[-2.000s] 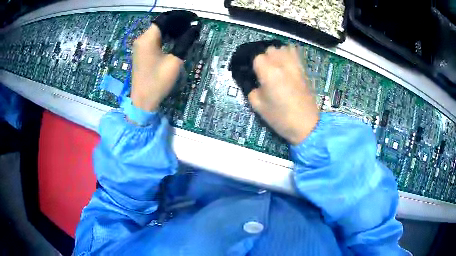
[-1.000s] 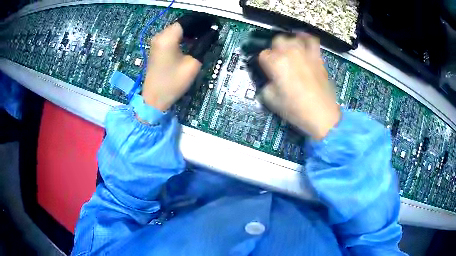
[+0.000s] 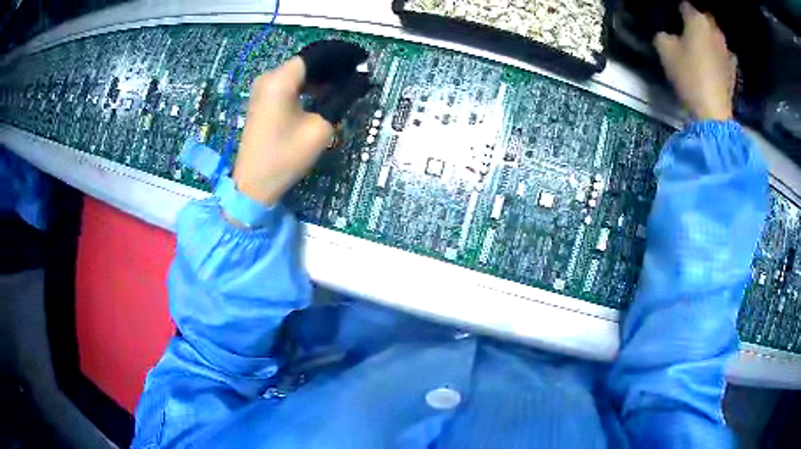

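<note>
Green printed circuit boards point(image 3: 544, 167) lie in a long row edge to edge, with a bright reflection near the middle. My left hand point(image 3: 285, 127) is over the boards left of centre, with a matt black item point(image 3: 335, 77) at its fingers; whether that is held or worn is unclear. A small pale spot shows on the black item. My right hand point(image 3: 700, 66) is at the dark right-hand bin point(image 3: 639, 33), beyond the boards. Its fingertips are lost against the dark, so I cannot tell what they touch.
A black tray point(image 3: 501, 37) of small cream parts stands beyond the boards. A white rail point(image 3: 422, 281) runs along their near edge. A bright-blue cord point(image 3: 237, 66) crosses the boards from the strap with a light-blue tab point(image 3: 200, 158). A red panel point(image 3: 123, 298) is at lower left.
My right hand has moved from over the boards, up and right to the dark bin, uncovering the middle boards. My left hand stays over the boards with the black item at its fingers.
</note>
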